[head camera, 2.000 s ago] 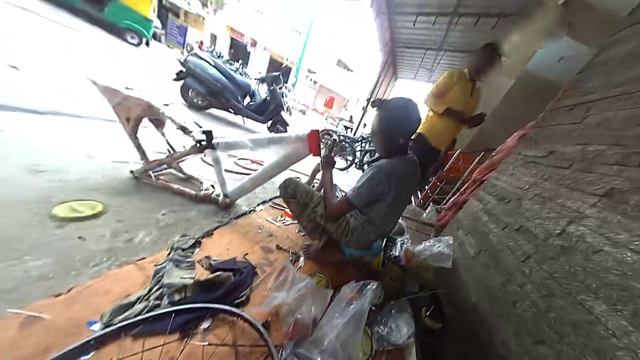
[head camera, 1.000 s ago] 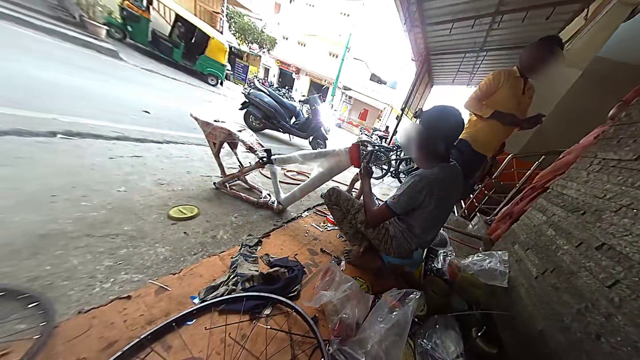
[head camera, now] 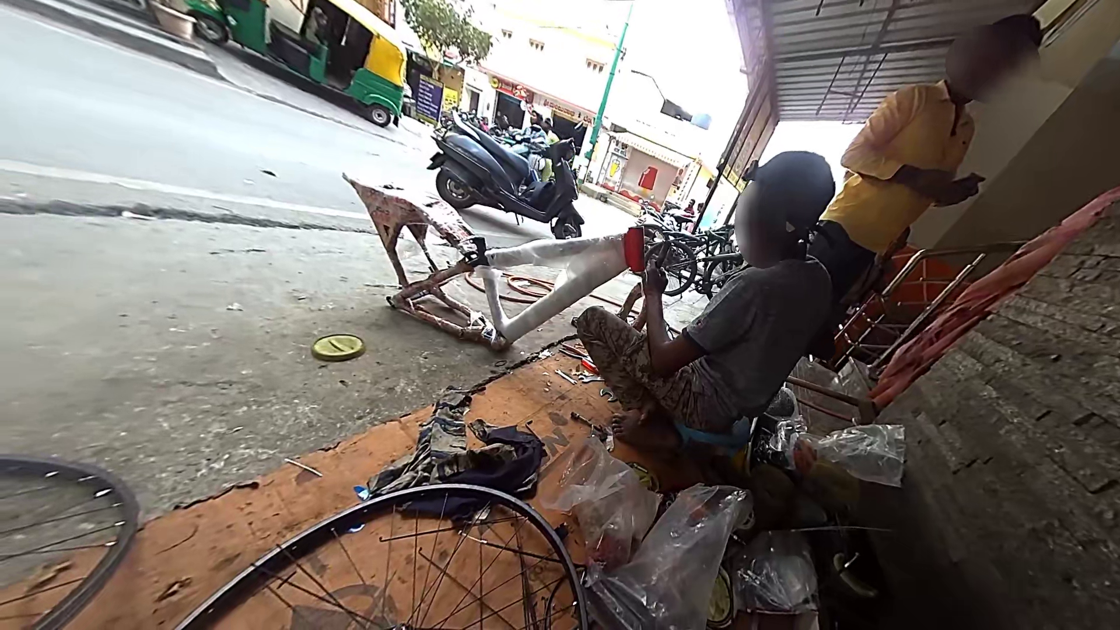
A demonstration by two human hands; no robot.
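Neither of my hands shows in the head view. Close by at the bottom lies a spoked bicycle wheel [head camera: 394, 500], with part of another wheel rim [head camera: 122, 507] at the left edge. A dark cloth [head camera: 490, 459] lies crumpled behind the nearer wheel. Further off, a seated person in a grey shirt [head camera: 757, 324] has a hand at the front end of a bicycle frame [head camera: 560, 293], which is wrapped in white and brownish covering with a red part at that end. A round yellow-green lid [head camera: 338, 347] lies on the pavement.
Clear plastic bags [head camera: 678, 542] and small parts crowd the lower middle. Wrenches [head camera: 567, 376] lie near the seated person. A person in a yellow shirt [head camera: 901, 157] stands behind. A brick wall [head camera: 1032, 394] runs along the right. A scooter [head camera: 507, 175] and an auto-rickshaw [head camera: 341, 52] stand beyond.
The view has swung left, bringing the auto-rickshaw more fully into sight and the second wheel rim in at the left edge. Both people keep much the same poses.
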